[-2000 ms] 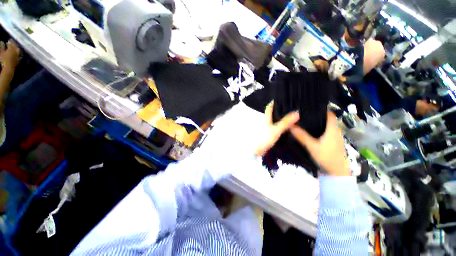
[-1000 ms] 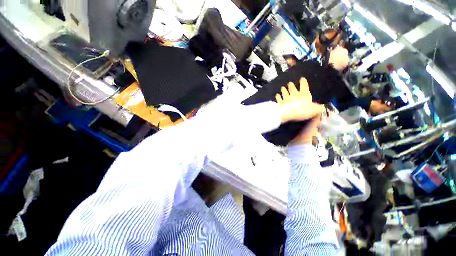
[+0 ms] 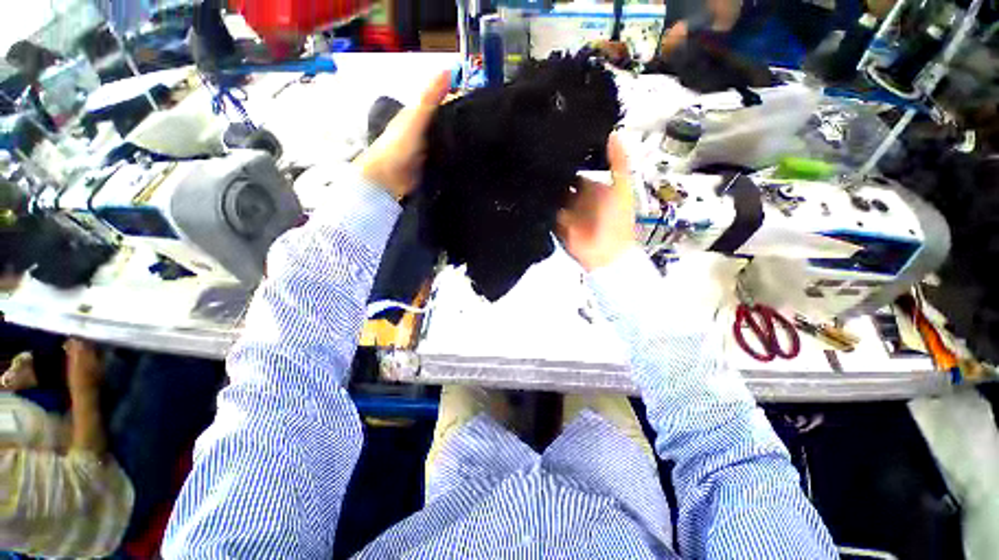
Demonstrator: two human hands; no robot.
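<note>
A bundle of black cut pieces with frayed edges is held up above the white table, in the middle of the view. My left hand grips its left side, fingers partly behind it. My right hand is at its lower right side, slightly blurred; the thumb points up and the fingers are partly hidden by the cloth. The waiting pile of black pieces lies on yellow-brown card left of the bundle, partly covered by my left sleeve.
The sewing machine stands at right, with red-handled scissors and yellowish-brown-handled snips before it. A neighbouring machine's grey motor end is at left. A person's arm shows at far left. The table's front edge runs across.
The view has turned and levelled. The bundle now stands raised between my hands, its frayed edges showing. My left hand has moved from on top of the cloth to its left side.
</note>
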